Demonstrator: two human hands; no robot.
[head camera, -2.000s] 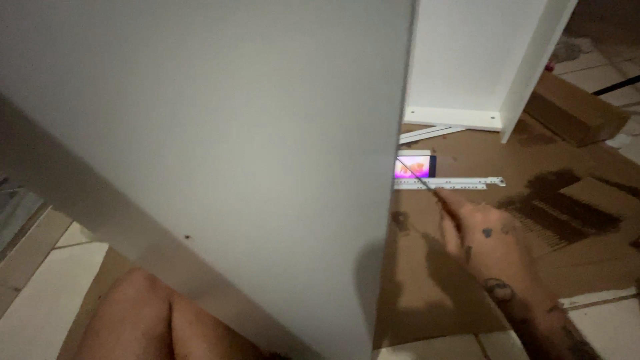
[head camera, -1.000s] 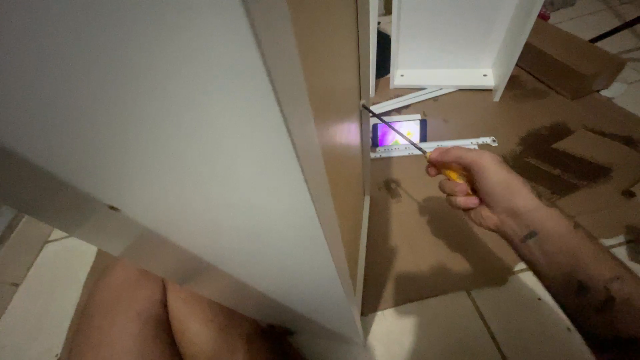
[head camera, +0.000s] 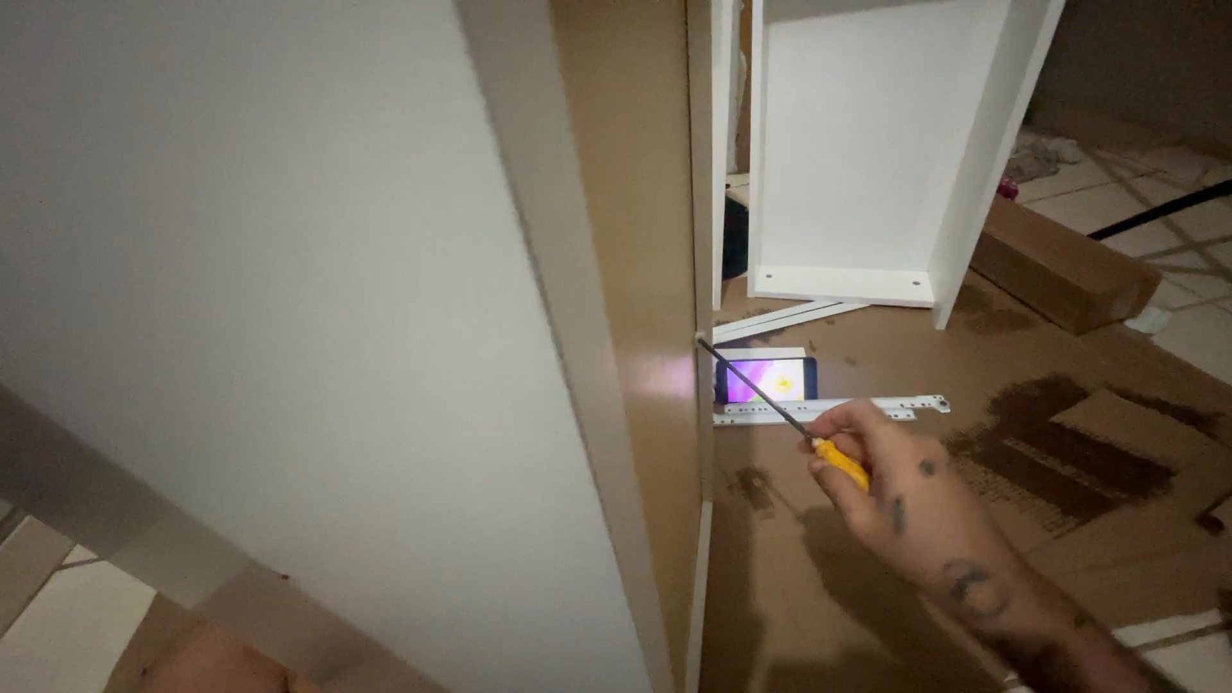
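Observation:
My right hand (head camera: 890, 491) grips the yellow handle of a screwdriver (head camera: 767, 397) with a long thin shaft. The shaft slants up to the left, and its tip meets the right edge of a large white cabinet panel (head camera: 289, 308), about mid-height. What the tip sits in is too small to tell. A brown board face (head camera: 635, 289) shows between the panel's edges. Behind the shaft lie a lit phone (head camera: 799, 378) and white metal drawer slides (head camera: 924, 404). My left hand is not in view.
A white drawer or box frame (head camera: 847, 144) stands beyond the phone, near white strips (head camera: 789, 320). Flattened, stained cardboard (head camera: 866, 356) covers the tiled floor. A long cardboard box (head camera: 1068, 260) lies at the right. My bare leg (head camera: 217, 659) is at the lower left.
The view has shifted, so the panel's brown face and the whole screwdriver now show. My right hand stays on the screwdriver, with its tip still at the panel's edge since a second ago.

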